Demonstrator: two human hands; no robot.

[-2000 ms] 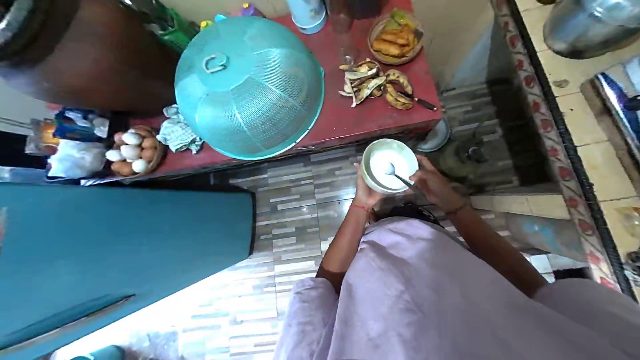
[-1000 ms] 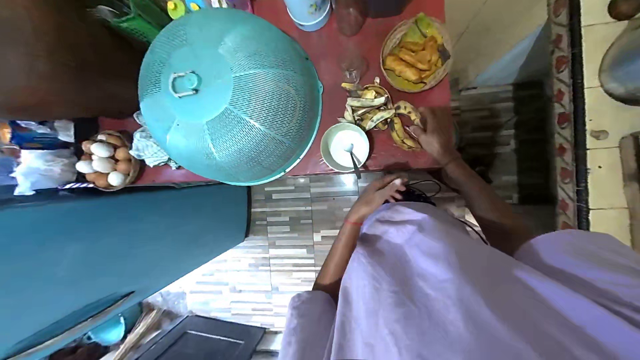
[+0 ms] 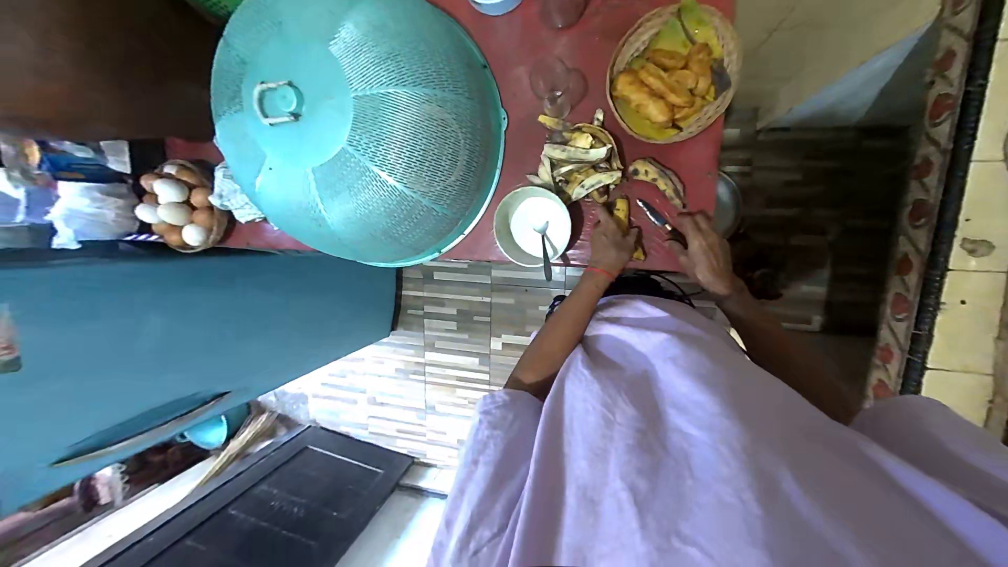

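Observation:
My left hand (image 3: 613, 242) rests on a spotted yellow banana (image 3: 621, 211) at the front of the red table, its fingers around it. My right hand (image 3: 706, 253) is at the handle of a small knife (image 3: 653, 214), whose blade points away to the left; whether the fingers are closed on the handle is unclear. Beyond the knife lies another spotted banana (image 3: 658, 180). A pale bowl of white batter or liquid (image 3: 522, 224) with a metal spoon (image 3: 544, 250) leaning in it stands left of my left hand. Banana peels (image 3: 579, 161) are heaped behind the bowl.
A large turquoise mesh food cover (image 3: 394, 118) fills the table's left part. A wicker basket of fried food (image 3: 669, 90) and a clear glass (image 3: 550, 77) stand at the back. An egg basket (image 3: 177, 206) sits at far left, and a metal vessel (image 3: 728, 205) is beside the right edge.
The bowl, held in my hands two seconds ago, now stands on the table. My left hand has moved onto a banana, and my right hand has gone from the bananas to the knife handle.

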